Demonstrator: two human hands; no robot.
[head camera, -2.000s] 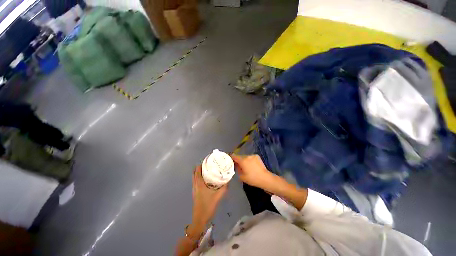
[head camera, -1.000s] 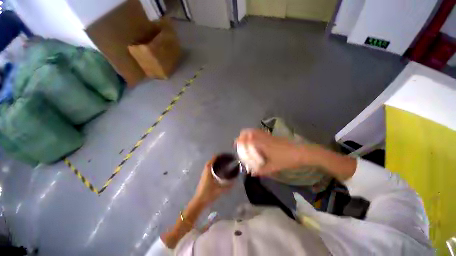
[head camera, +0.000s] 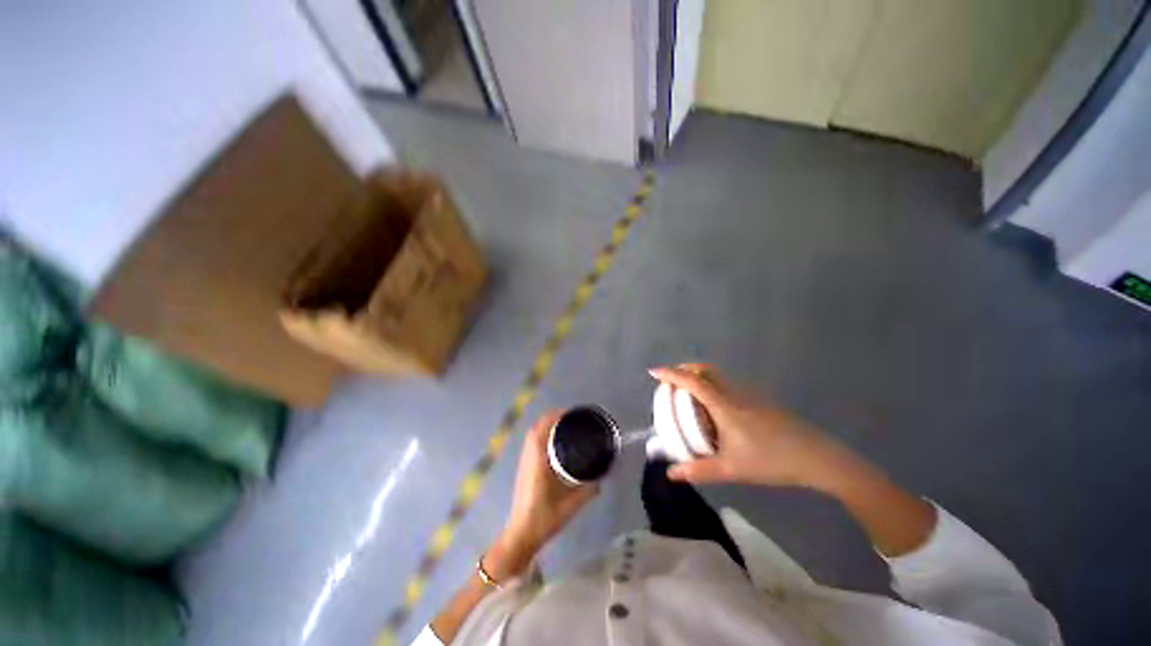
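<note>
My left hand holds an open cup upright in front of my body. The cup has a pale rim and a dark inside; its contents cannot be made out. My right hand grips a white lid turned on its side, just right of the cup. A thin pale straw runs from the lid towards the cup's rim. The lid is off the cup.
An open cardboard box stands on the grey floor at the left, by a brown board. Green sacks lie at the far left. Yellow-black tape crosses the floor. Pale doors stand ahead.
The lid has come off the cup and been turned sideways in my right hand. The view has moved forward: the blue cloth heap and yellow surface are gone, and the box is nearer.
</note>
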